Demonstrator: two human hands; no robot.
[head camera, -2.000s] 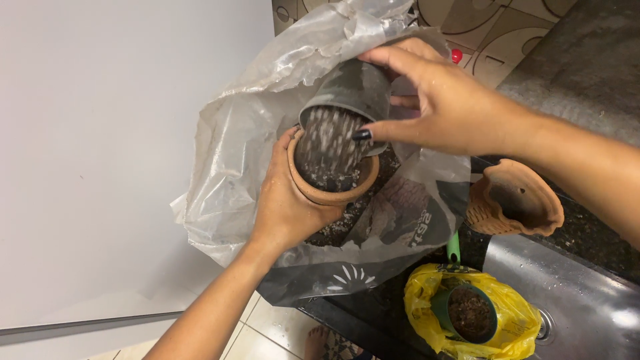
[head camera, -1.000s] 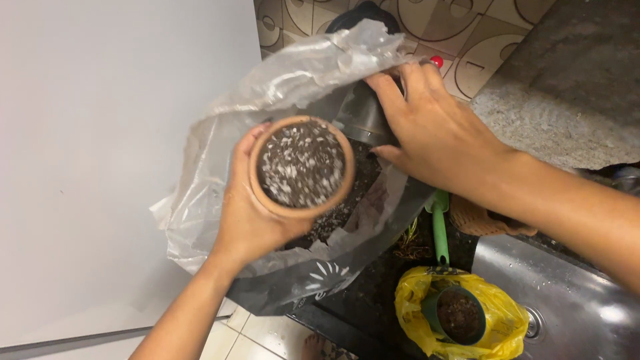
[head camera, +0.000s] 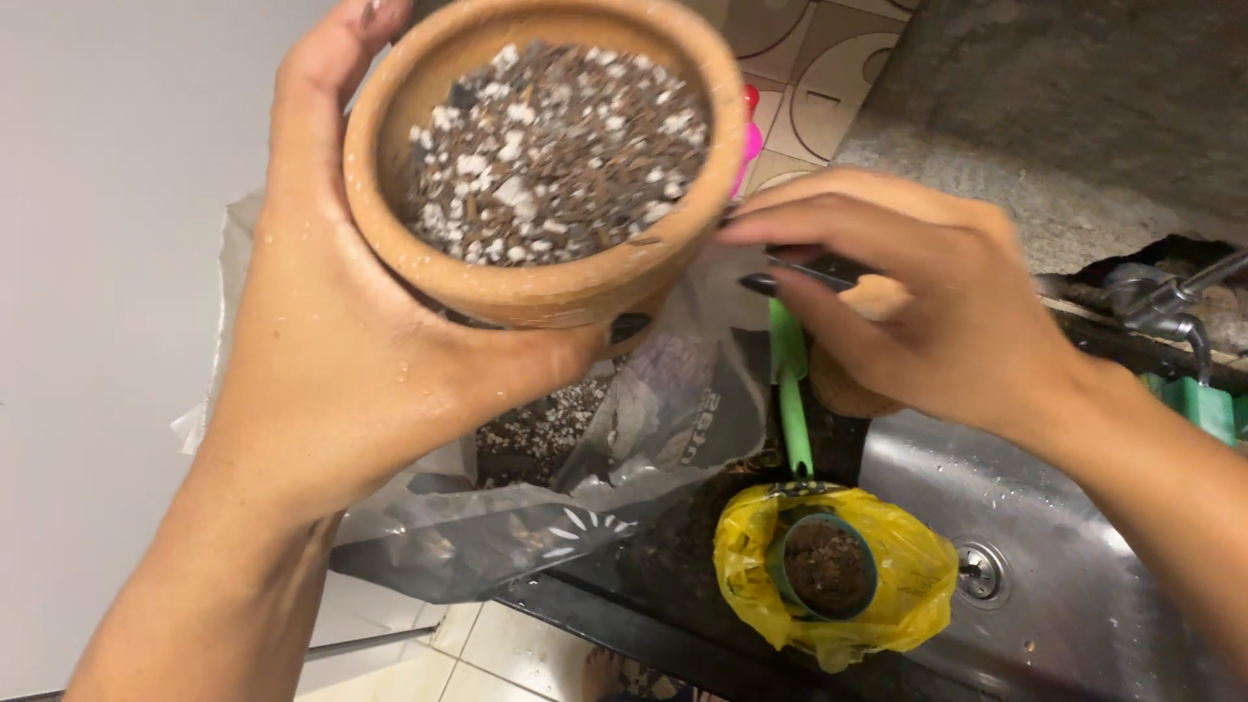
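My left hand (head camera: 361, 370) holds a round terracotta pot (head camera: 546, 292) by its side, high and close to the camera. White-flecked potting mix (head camera: 565, 156) fills the pot to somewhat below its rim. To the right of the pot is my right hand (head camera: 907, 283), blurred, its fingertips near the rim; whether they touch it or hold something small, I cannot tell. Below and behind the pot, an open plastic bag (head camera: 468, 546) has more of the mix in it.
A small green pot (head camera: 829, 570) of dark soil sits in a yellow plastic bag (head camera: 916, 604) by the steel sink (head camera: 1053, 526). A green-handled tool (head camera: 795, 419) lies on the dark counter beside another terracotta piece (head camera: 848, 390). A faucet (head camera: 1170, 302) is at the right.
The terracotta pot, into which mix was pouring from a dark container, has come up nearer the camera in my left hand. My right hand has let go of that container and moved beside the pot.
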